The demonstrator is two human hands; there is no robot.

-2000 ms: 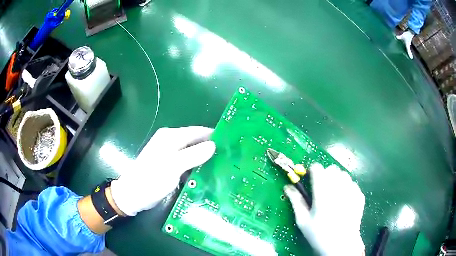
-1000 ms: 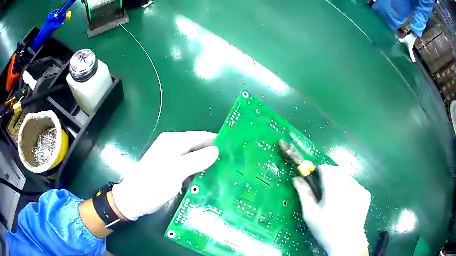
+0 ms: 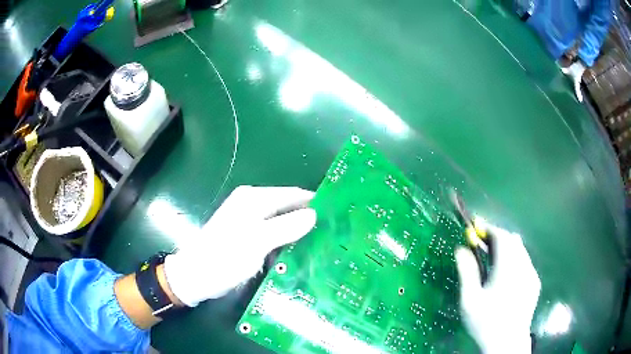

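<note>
The green circuit board (image 3: 346, 242) lies at lower centre, solder side up with silvery dots; its lower part is cut off by the picture's edge. My left hand (image 3: 239, 242), in a white glove with a black band at the wrist, grips the board's upper left edge between thumb and fingers. My right hand (image 3: 501, 283), in a white glove, holds the flush cutters (image 3: 477, 238) by their black and yellow handles at the board's right edge. The cutters' tips are blurred and point up and left; I cannot tell whether they touch the board.
A black tray (image 3: 142, 169) at left holds a white dispenser bottle (image 3: 138, 117) and a cream and yellow cup (image 3: 66, 193) of silvery clippings. Thin solder wire (image 3: 235, 124) curves from a stand (image 3: 159, 21) at top. A person's blue sleeve (image 3: 591, 31) and white-gloved hand show at upper right.
My right hand and the cutters have moved right, from over the board's middle to its right edge. The whole view has shifted slightly; my left hand keeps its grip on the board.
</note>
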